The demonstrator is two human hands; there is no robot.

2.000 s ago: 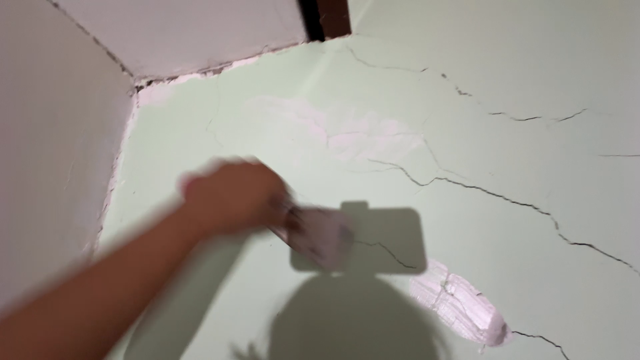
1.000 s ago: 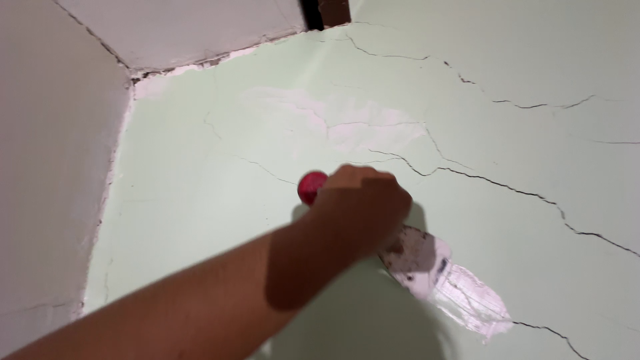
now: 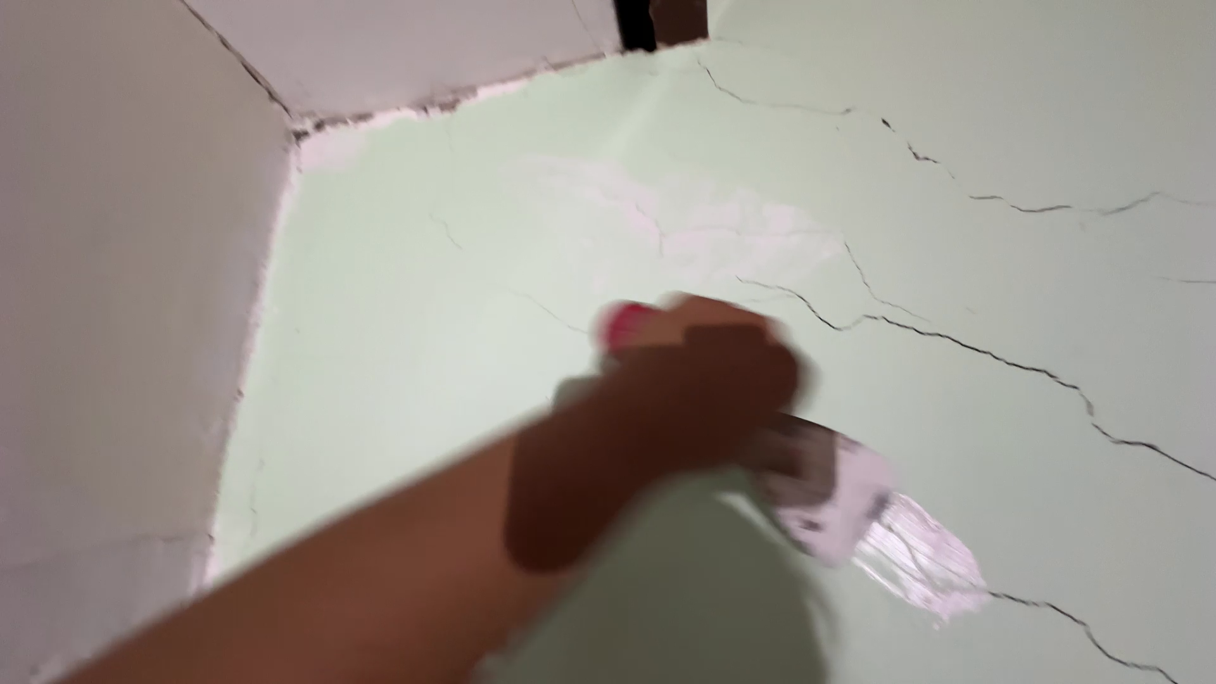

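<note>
My left hand [image 3: 722, 380], blurred, reaches in from the lower left and is closed around a putty knife. The red end [image 3: 627, 326] of its handle sticks out above my fist. The knife's blade [image 3: 826, 489], smeared with whitish filler, points down to the right, flat or nearly flat against the pale green wall. Just past the blade edge lies a wet, shiny patch of white filler [image 3: 926, 560] over a crack. My right hand is not in view.
A thin, pale filler smear [image 3: 741, 233] spreads above my hand. Dark cracks [image 3: 988, 351] run across the wall to the right. A whitish side wall [image 3: 123, 285] and the ceiling [image 3: 408, 47] meet it at rough, chipped joints. Shadows fall on the wall and on my arm.
From two seconds ago to one second ago, my left hand moved right and the blade came onto the filler patch. Since then the blade has stayed around the patch's upper left end.
</note>
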